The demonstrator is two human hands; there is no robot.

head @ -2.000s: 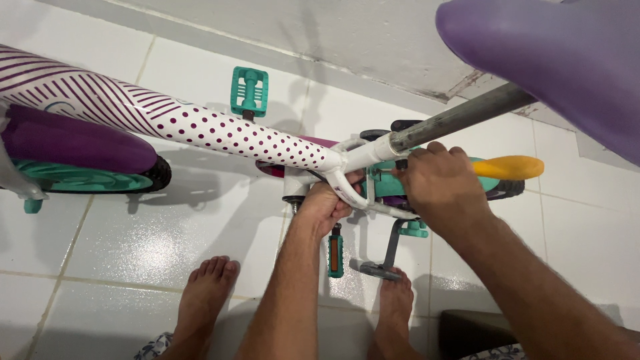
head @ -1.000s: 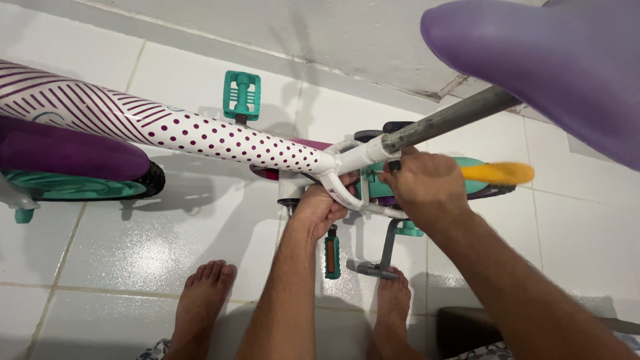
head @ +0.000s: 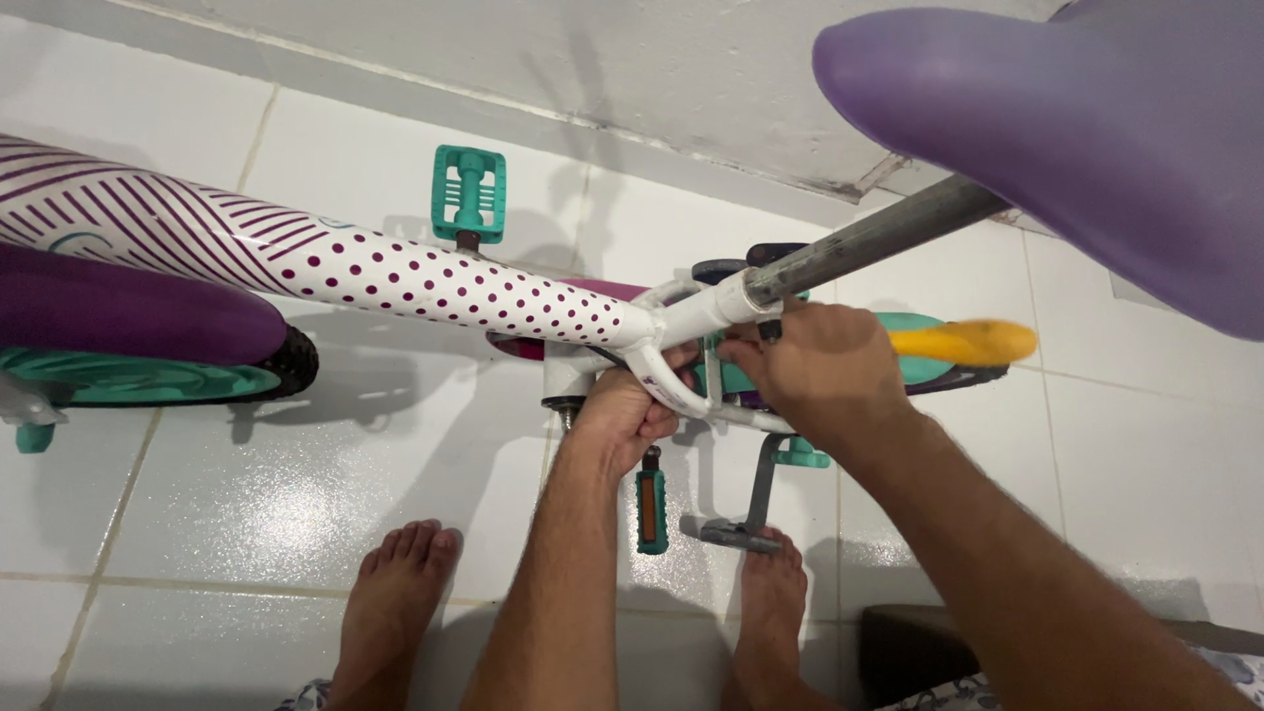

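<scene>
A white child's bicycle frame (head: 464,286) with purple dots and stripes crosses the view. My left hand (head: 632,410) reaches under the forked tube behind the seat tube, fingers curled and partly hidden by it. My right hand (head: 825,360) is at the rear of the frame, just below the metal seat post (head: 879,237), and holds a screwdriver with a yellow handle (head: 973,342) that sticks out to the right. The tool's tip is hidden. Over the post sits the purple saddle (head: 1047,138). Teal-rimmed rear wheel (head: 913,360) lies beneath the right hand.
Teal pedals stand on the far side (head: 470,195) and near side (head: 652,509). The front wheel (head: 138,380) is at left under a purple fender. A grey metal arm (head: 760,489) juts toward my right foot. White tiles run to the wall (head: 691,79); a dark object (head: 908,647) lies lower right.
The yellow handle has tilted slightly in my right hand, its end now a little lower than two seconds ago. My left hand stays beneath the frame tube.
</scene>
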